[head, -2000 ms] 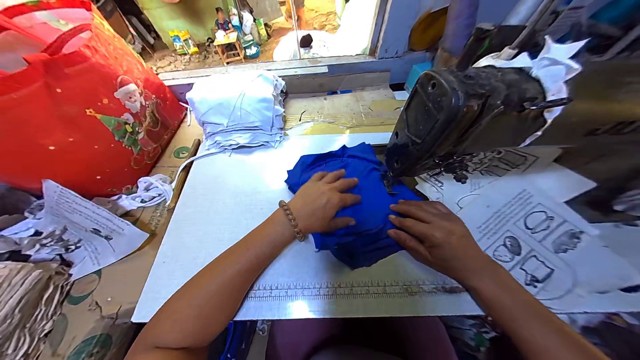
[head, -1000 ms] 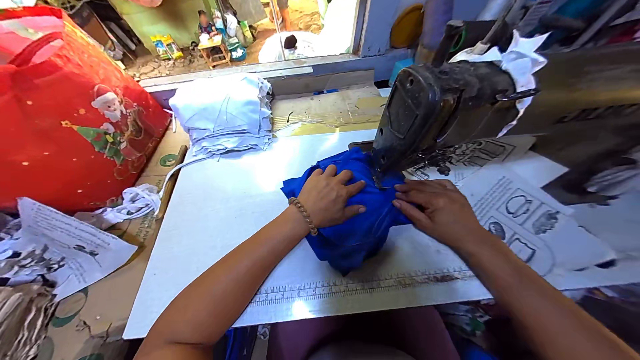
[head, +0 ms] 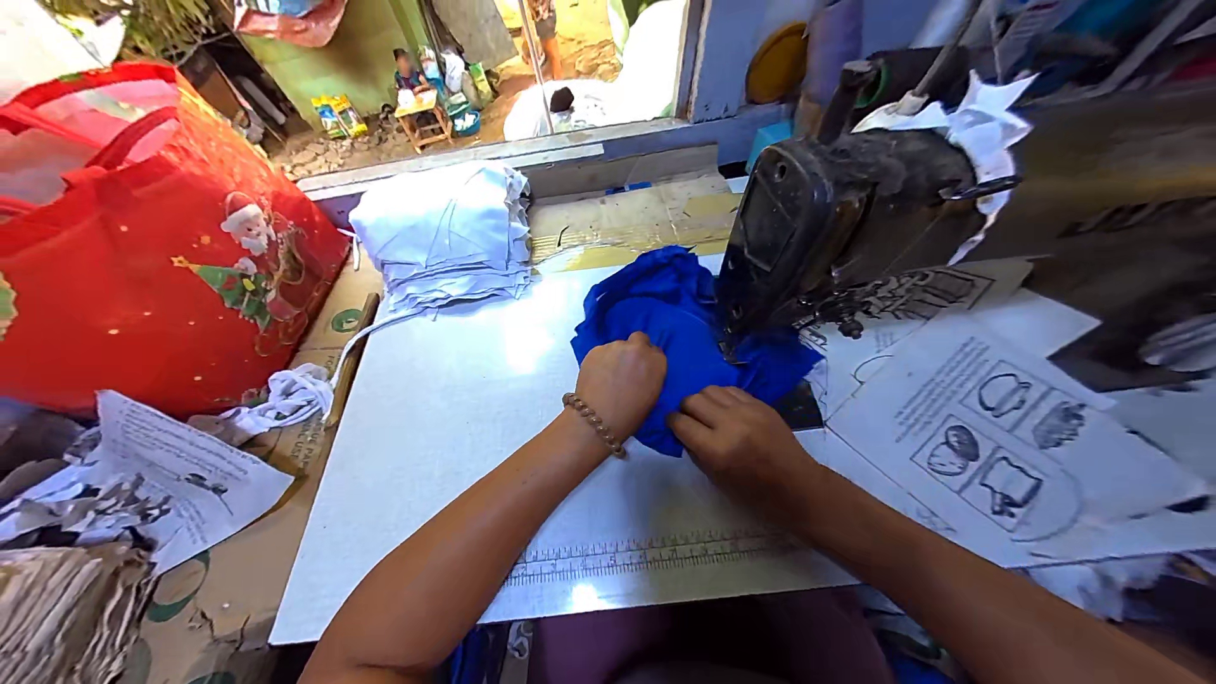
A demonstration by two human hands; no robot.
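Observation:
Blue fabric (head: 655, 323) lies bunched on the white tabletop (head: 427, 427), its right part under the needle area of a black sewing machine (head: 798, 228). My left hand (head: 622, 380), with a beaded bracelet at the wrist, has its fingers curled onto the left edge of the cloth. Fingers of my right hand (head: 736, 432) grip the near edge of the same cloth, just in front of the presser foot. The fingertips of both hands are partly hidden.
A stack of pale cloth pieces (head: 446, 228) sits at the back left, beside a large red bag (head: 161, 275). Printed sheets (head: 1007, 427) lie right of the machine's needle. A measuring tape (head: 655, 556) runs along the front edge. Paper scraps (head: 180, 475) are at far left.
My left hand has gone from lying spread on the blue fabric to curled at its left edge. My right hand has moved from the cloth's right side to its near edge.

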